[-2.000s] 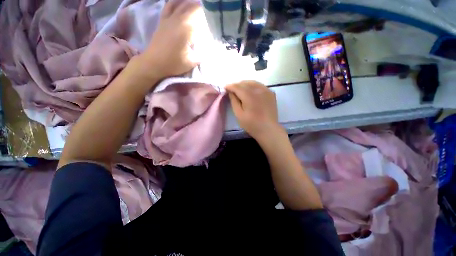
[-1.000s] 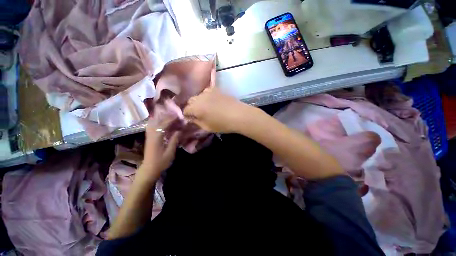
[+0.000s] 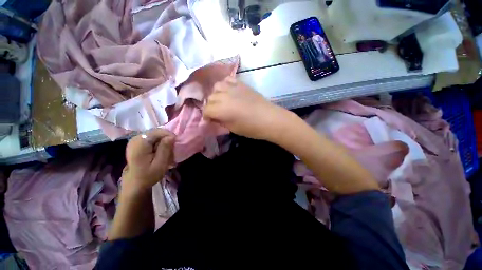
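Observation:
The large pink-and-white garment point(image 3: 129, 68) lies bunched on the table left of the needle, and its near part hangs over the front edge. My left hand point(image 3: 150, 158) pinches a pink fold at the table's front edge, thumb against fingers. My right hand point(image 3: 232, 108) grips the same pink cloth point(image 3: 187, 129) a little higher and to the right; its fingertips are partly hidden by the hand and cloth. The presser foot and needle area point(image 3: 253, 31) is under bright light, apart from both hands.
A lit smartphone point(image 3: 315, 48) lies right of the needle. A small dark reddish item point(image 3: 371, 46) and a black strapped item point(image 3: 410, 51) lie farther right. Garment piles sit below the table at lower left point(image 3: 58, 211) and lower right point(image 3: 433, 211). A blue basket point(image 3: 460, 132) stands far right.
Both hands have come off the table by the needle to the front edge with the cloth. My left hand has moved left and closed on the fold. The view has shifted; the phone picture changed.

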